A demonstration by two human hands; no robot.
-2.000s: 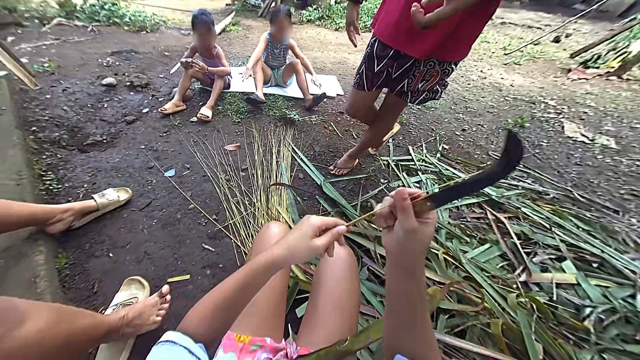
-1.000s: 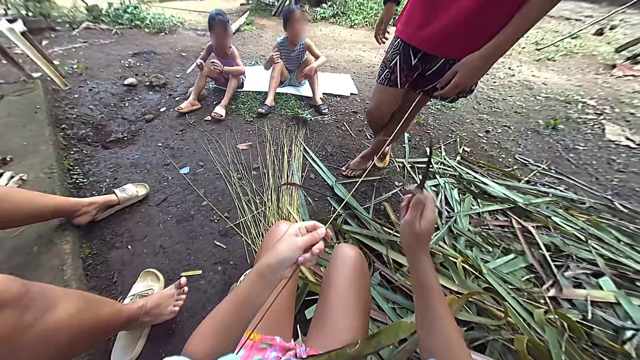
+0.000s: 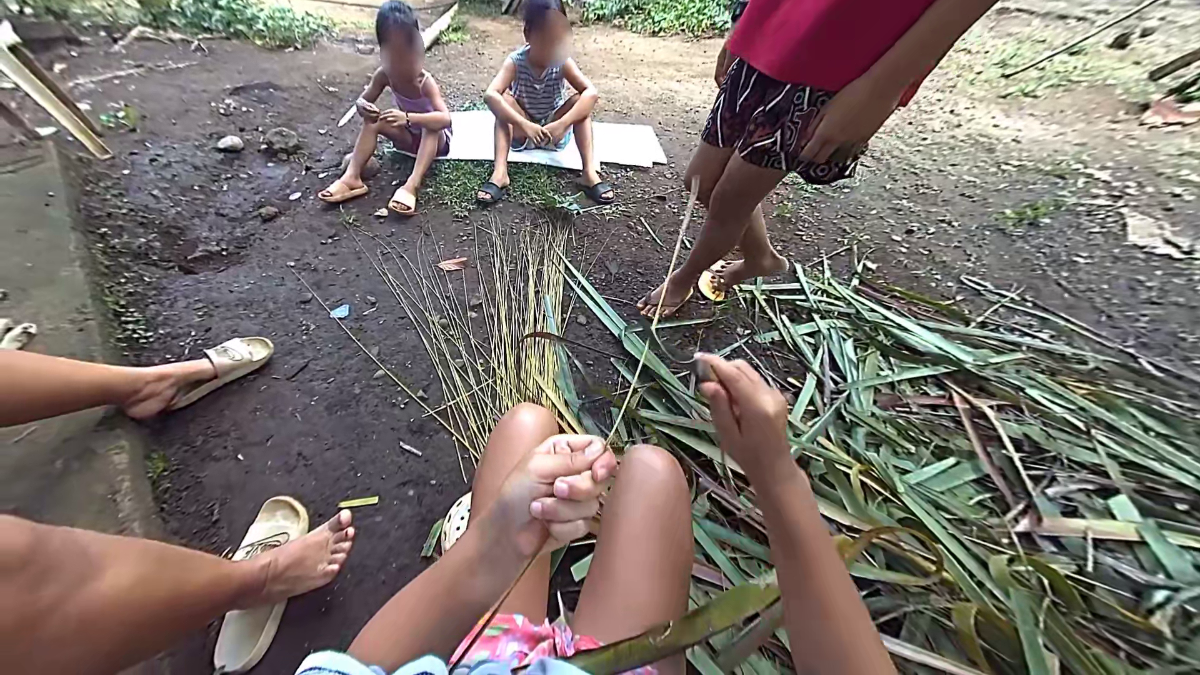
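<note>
My left hand (image 3: 562,492) is closed around a thin palm leaf midrib (image 3: 647,347) between my knees; the midrib slants up and away, and its other end runs down toward my lap. To the right, my right hand (image 3: 745,408) grips the handle of a curved knife, whose dark blade (image 3: 670,349) points away to the left close to the midrib. Whether blade and midrib touch I cannot tell. A long green leaf strip (image 3: 689,623) lies across my lap. Beyond my knees a bundle of bare midribs (image 3: 516,319) is spread on the soil.
Stripped green leaf blades (image 3: 937,459) are heaped at the right. A person (image 3: 778,122) stands just beyond the heap. Two people sit on a white sheet (image 3: 609,145) at the back. Another person's legs (image 3: 122,572) reach in from the left, beside a concrete edge (image 3: 84,375).
The knife was raised with its blade toward the upper right two seconds ago; now the blade points forward and left, lower. My left hand has come down between my knees. The standing person's arm has lowered.
</note>
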